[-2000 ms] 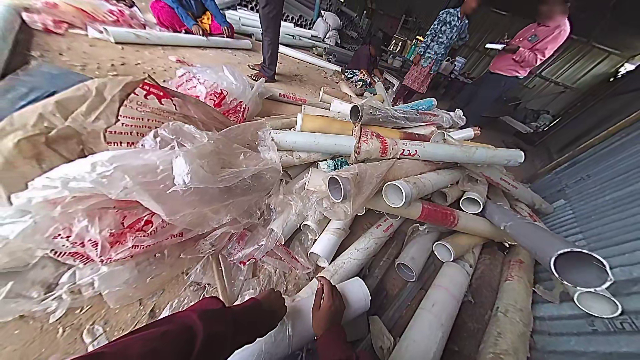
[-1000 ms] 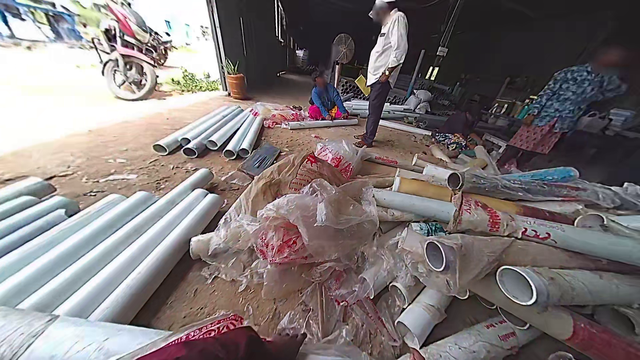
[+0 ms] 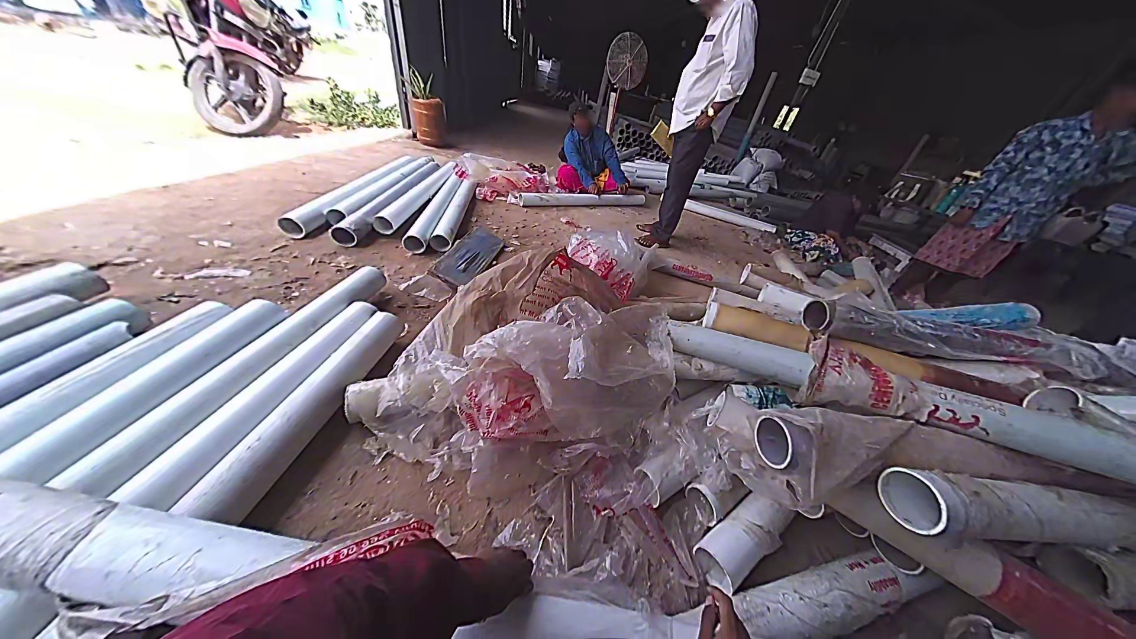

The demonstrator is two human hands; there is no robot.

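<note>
At the bottom of the head view a large white roll or pipe, partly wrapped in printed plastic film point(image 3: 177, 559), lies across in front of me. My left hand point(image 3: 501, 572), below a maroon sleeve, rests at its white part near the bottom centre; the fingers are mostly hidden. Only some fingers of my right hand point(image 3: 721, 617) show at the bottom edge, touching the end of white material point(image 3: 577, 617). Whether either hand grips is unclear. Just beyond lies a heap of crumpled clear plastic wrapping point(image 3: 568, 373) with red print.
White pipes point(image 3: 231, 399) lie side by side at left, more point(image 3: 390, 200) behind them. A jumbled pile of pipes point(image 3: 1003, 506) fills the right. One person sits by a pipe point(image 3: 581, 200), another stands point(image 3: 710, 89), and a third is at right point(image 3: 1047, 177). A motorcycle point(image 3: 235, 89) stands outside.
The view has swung left since the first frame. My right hand, on the white roll's end two seconds ago and out of view one second ago, shows again at the bottom edge.
</note>
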